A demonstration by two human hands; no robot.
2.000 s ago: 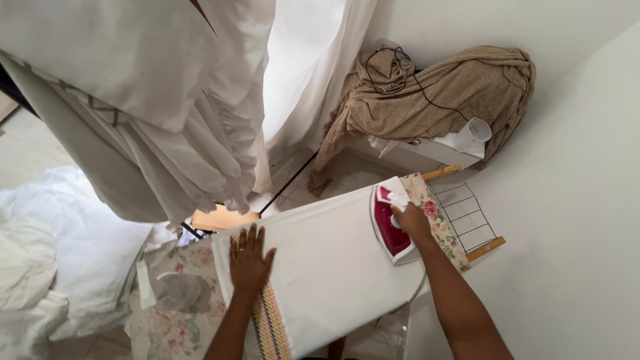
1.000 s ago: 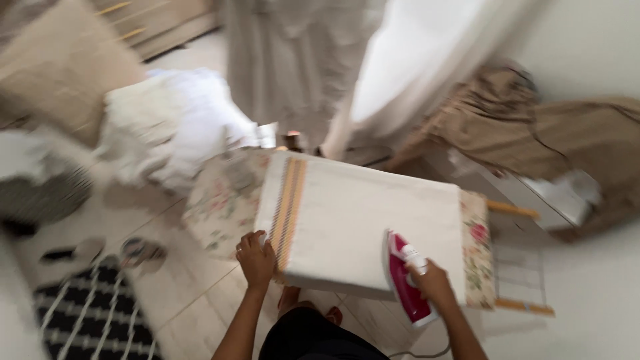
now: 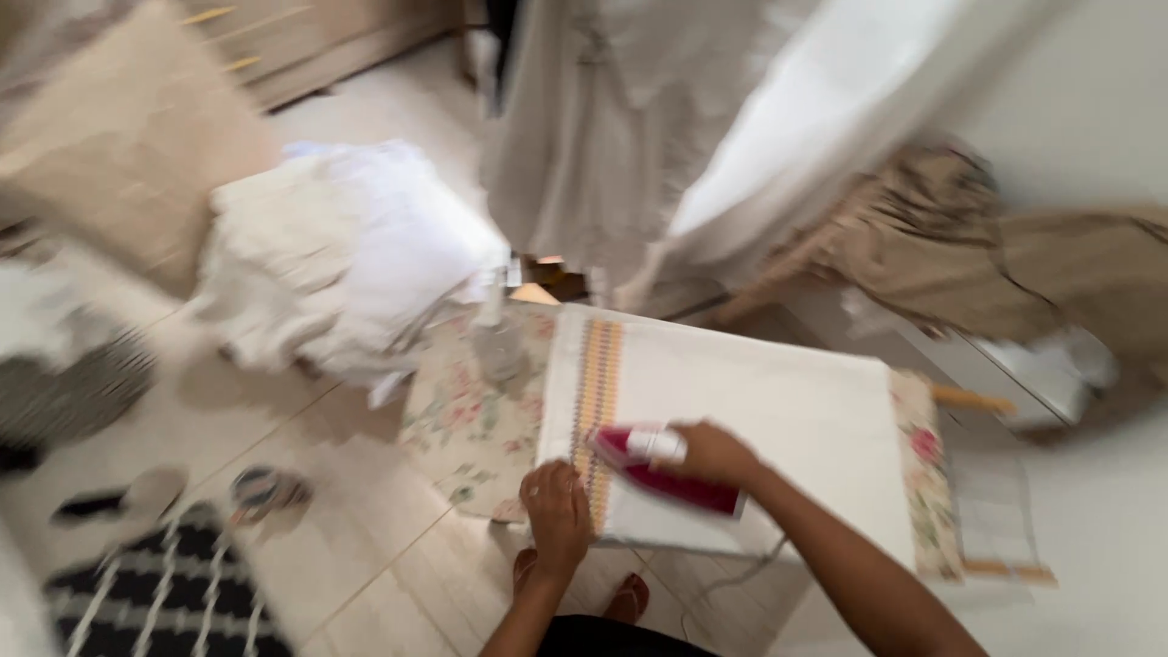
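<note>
My right hand (image 3: 716, 453) grips the handle of a magenta and white clothes iron (image 3: 671, 474). The iron lies on a white cloth (image 3: 757, 392), its tip at the yellow patterned band (image 3: 598, 401) near the cloth's left end. Beside that band, my left hand (image 3: 557, 511) rests on the near left edge of the cloth, fingers bent; whether it pinches the fabric is not clear. Beneath the cloth is a floral ironing board (image 3: 470, 429), showing at both ends. A clear spray bottle (image 3: 497, 342) stands on its left part. The view is blurred.
White fabrics (image 3: 338, 255) are heaped beyond the board's left end. Pale curtains (image 3: 620, 155) hang behind it. Brown cloth (image 3: 958, 255) covers something at the right. A power cord (image 3: 744, 575) runs below the board's near edge. A black and white rug (image 3: 155, 593) lies at lower left.
The iron in my right hand has moved left across the cloth, from its right part to the patterned band. My left hand remains near the cloth's left end. The view has swung left since the oldest frame.
</note>
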